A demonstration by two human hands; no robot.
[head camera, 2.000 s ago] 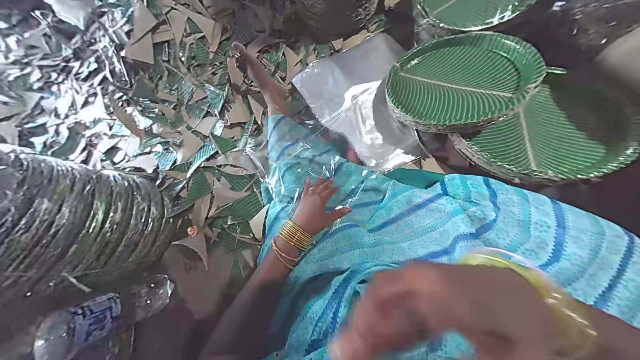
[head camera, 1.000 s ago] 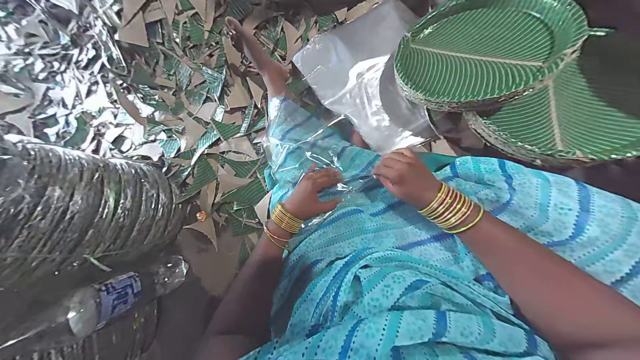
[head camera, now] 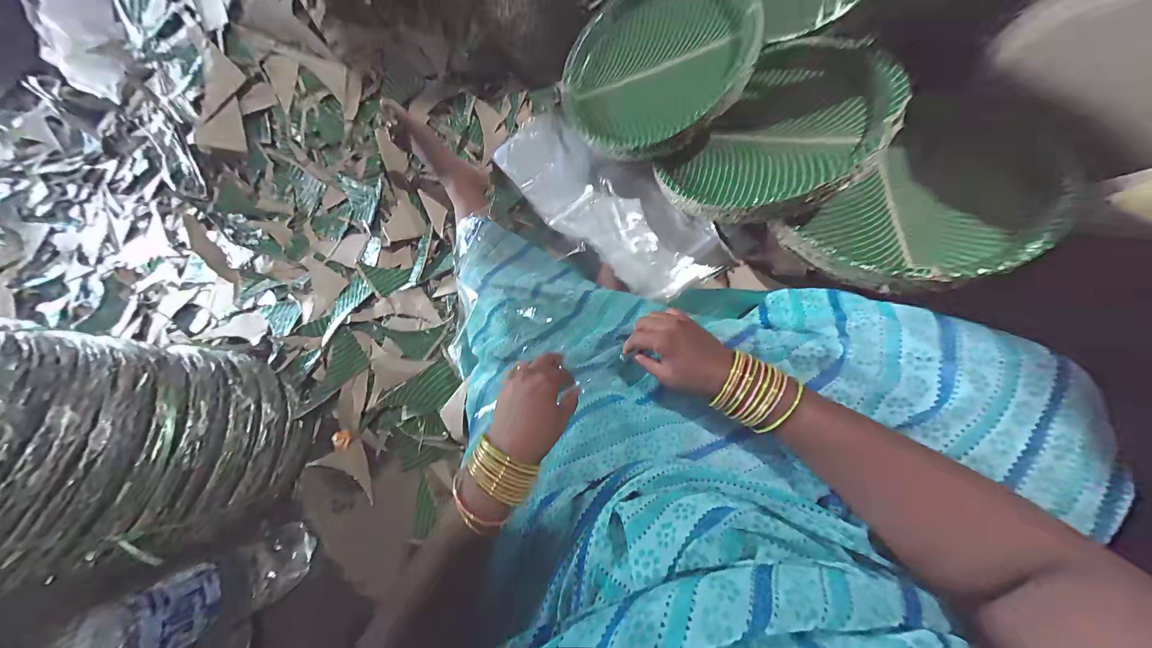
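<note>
A clear plastic bag (head camera: pixel 531 315) lies over the blue patterned cloth (head camera: pixel 900 378) on my lap and leg. My left hand (head camera: pixel 534 409), with gold-coloured bangles, has its curled fingers at the near edge of this thin plastic. To its right, a short gap away, my right hand (head camera: pixel 679 351) is held with bent fingers above the cloth; whether it pinches the plastic I cannot tell. Beyond my hands a stack of clear plastic bags (head camera: pixel 621 207) lies on the floor, partly under the green leaf-patterned plates (head camera: pixel 666 72).
Cardboard and green foil scraps (head camera: pixel 333 225) cover the floor at the left and around my foot (head camera: pixel 436 162). A long stack of plates in plastic (head camera: pixel 135 441) lies at the left, with a plastic bottle (head camera: pixel 180 603) below it. More green plates (head camera: pixel 945 216) stand at the right.
My right hand, blurred in the foreground two seconds ago, came to the plastic beside my left hand. The two hands are now farther apart than one second ago.
</note>
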